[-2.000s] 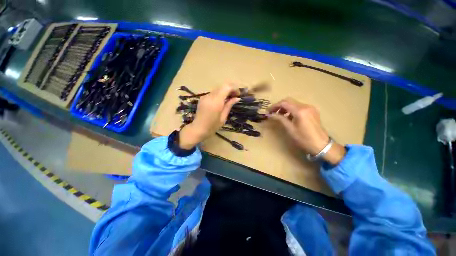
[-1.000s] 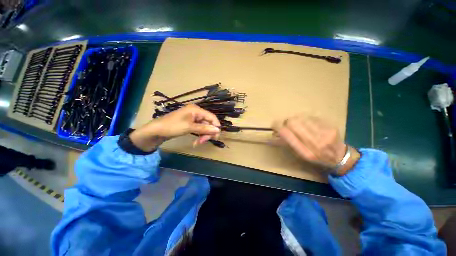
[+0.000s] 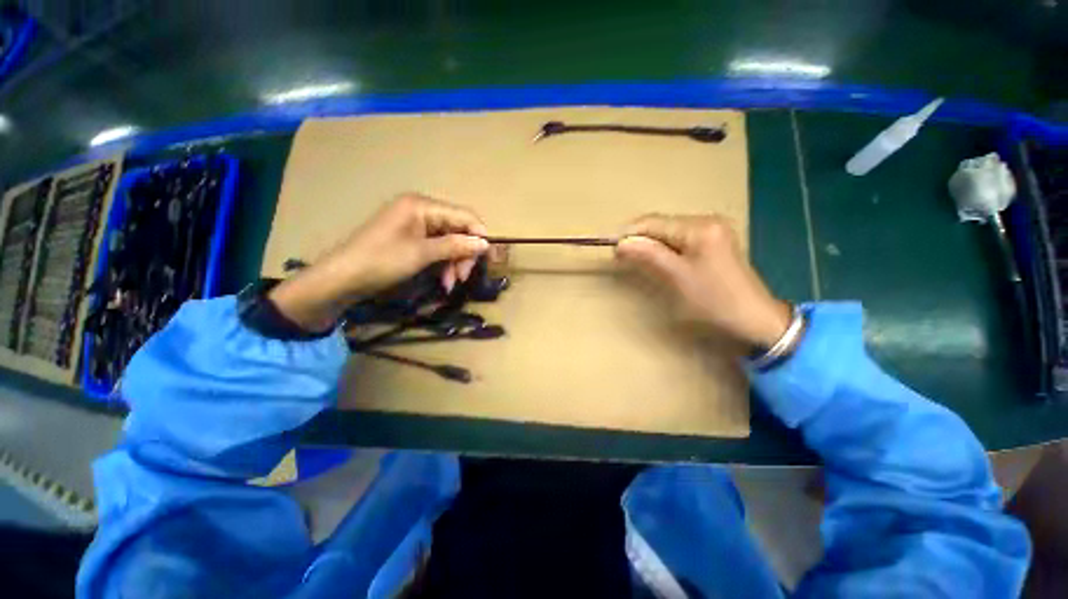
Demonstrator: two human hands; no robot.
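A thin dark short cable point(image 3: 550, 241) is stretched level between my two hands, above the tan cardboard sheet point(image 3: 632, 351). My left hand point(image 3: 412, 248) pinches its left end and my right hand point(image 3: 693, 267) pinches its right end; the fingers hide both ends. A loose pile of black cables point(image 3: 436, 318) lies on the left of the sheet, partly under my left hand. One straight cable point(image 3: 638, 130) lies by the sheet's far edge.
A blue bin point(image 3: 223, 240) heaped with black cables stands at left, beside filled cardboard sheets point(image 3: 84, 252) at the far left. A white bottle point(image 3: 894, 138) and a white wad on a dark stem point(image 3: 981, 187) lie at right. A dark-filled bin point(image 3: 1042, 234) is at the right edge.
The view has shifted right. My hands have moved up towards the far side with the cable, which is now pulled straight and clear of the pile.
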